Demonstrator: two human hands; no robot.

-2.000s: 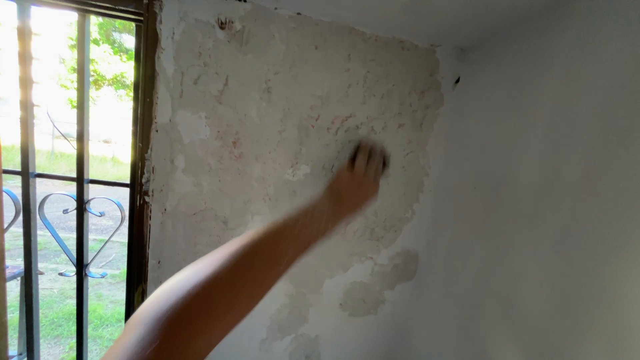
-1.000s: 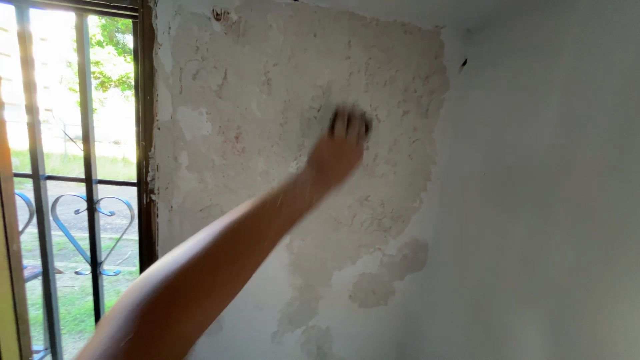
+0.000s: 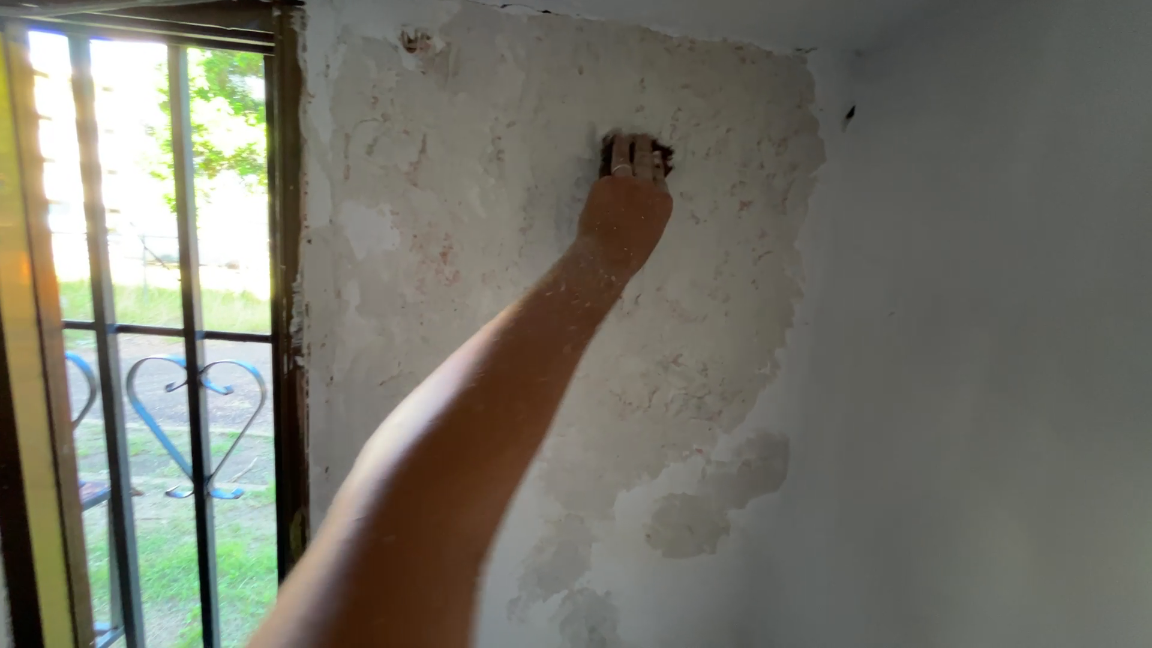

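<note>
My left hand (image 3: pixel 627 202) is raised against the upper part of a patchy plastered wall (image 3: pixel 504 180), its back toward me. Under its fingers is a dark, ragged-edged pad (image 3: pixel 666 157), pressed to the wall; its exact kind cannot be told. A ring shows on one finger. Light specks lie on the back of the hand and the forearm. The wall around the pad is greyish beige with small reddish and dark marks, and a darker smudge lies just left of the wrist. My right hand is not in view.
At the left stands a window with dark metal bars (image 3: pixel 191 270) and a heart-shaped scroll (image 3: pixel 135 405), in a brown frame (image 3: pixel 290 270). Grass and a tree show outside. A plain wall (image 3: pixel 990 315) meets the patchy one at the right corner, with a small dark hole (image 3: pixel 850 115) near it.
My left hand has moved up and slightly left across the wall, with the dark pad still under its fingers.
</note>
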